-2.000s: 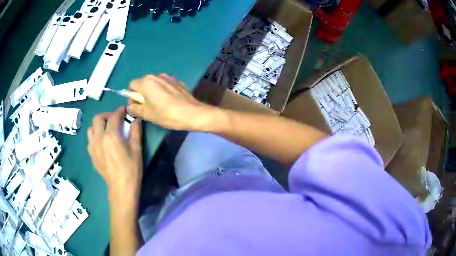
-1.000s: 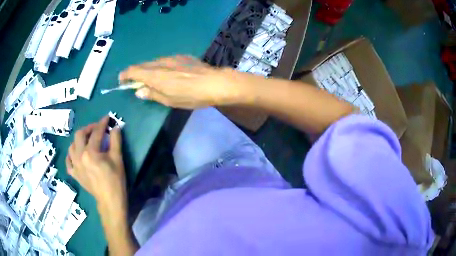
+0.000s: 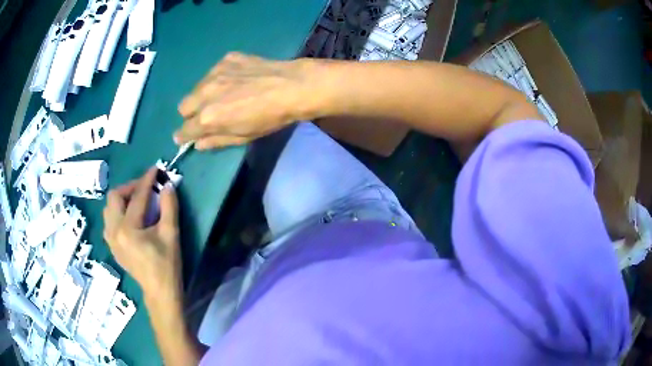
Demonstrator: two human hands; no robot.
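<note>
My left hand [image 3: 146, 232] holds a white plastic housing [image 3: 166, 179] near the bench's front edge. The housing's pronged end points away from me and shows a black part in it; my fingers hide the rest. My right hand [image 3: 232, 104] grips a small hand tool [image 3: 181, 153], its thin light tip down at the pronged end of the housing. Whether the tip touches is too small to tell. A housing with a black oval [image 3: 131, 96] lies alone on the green bench beyond my left hand.
A fanned stack of fitted housings [image 3: 89, 46] lies far left. A large loose pile of white housings [image 3: 64, 271] lies left of my left hand. A cardboard box [image 3: 440, 32] of dark and white parts and a box [image 3: 565, 78] of white parts stand at the right.
My right hand has moved the tool from beside the lone housing to the pronged end of the held one. My left hand has shifted left, and the held housing's end now shows.
</note>
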